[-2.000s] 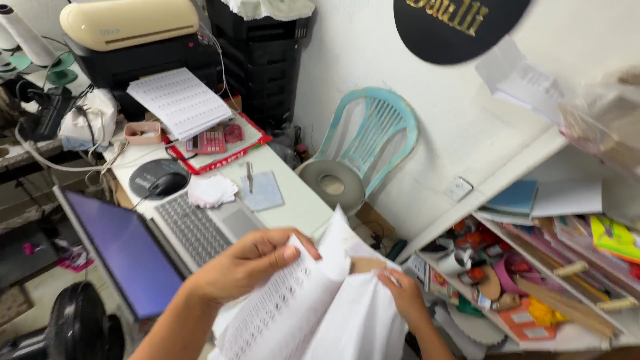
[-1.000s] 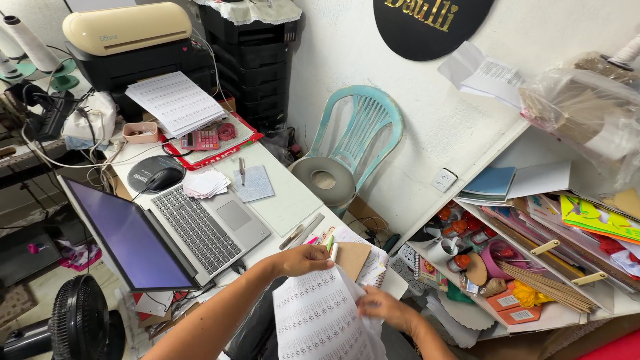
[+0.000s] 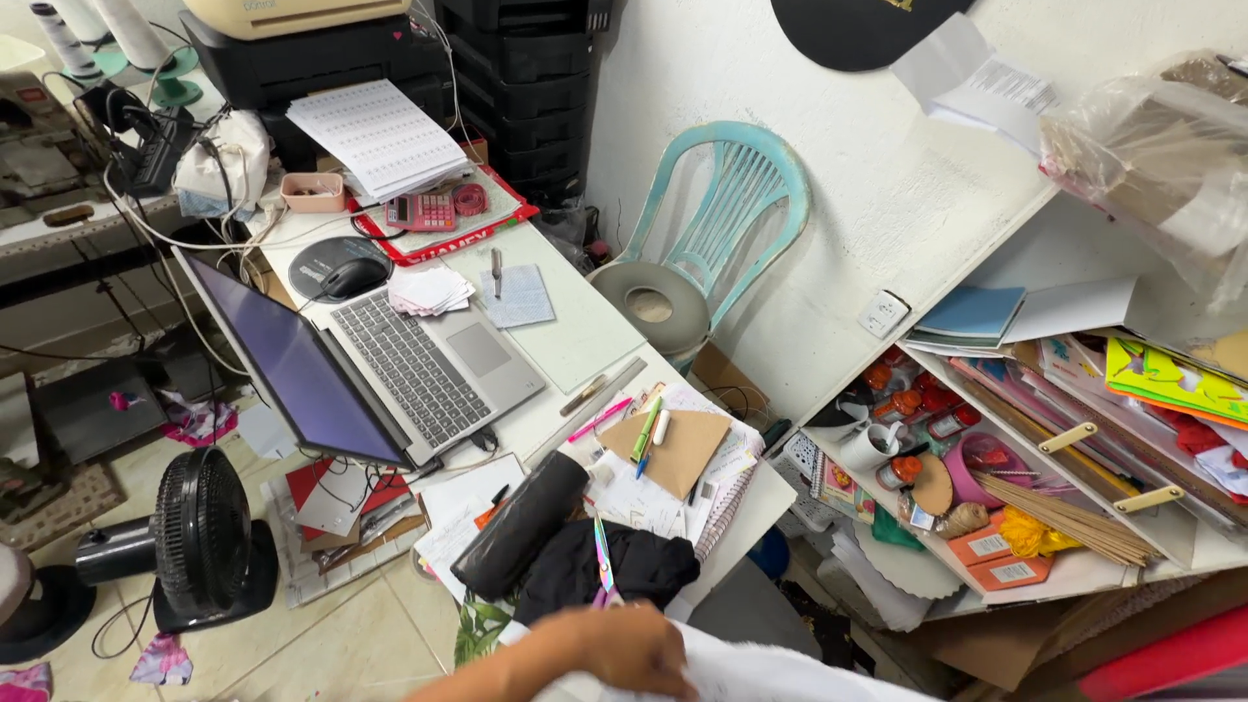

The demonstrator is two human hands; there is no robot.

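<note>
At the bottom centre is my left hand, blurred, its fingers curled at the edge of white paper that runs off the lower edge. My right hand is out of the frame. Just above my left hand, iridescent scissors lie on black cloth, beside a black roll. A brown card piece carries a green pen and a white marker. An open laptop stands on the white desk.
A printed paper stack lies by the printer. Beyond the desk is a turquoise chair. Shelves at right hold craft supplies and a white mug. A black fan stands at lower left.
The printed sheets seen in both hands earlier are no longer held up in view. My left hand has moved lower in the frame, and my right hand has left it. The scissors and black cloth now show.
</note>
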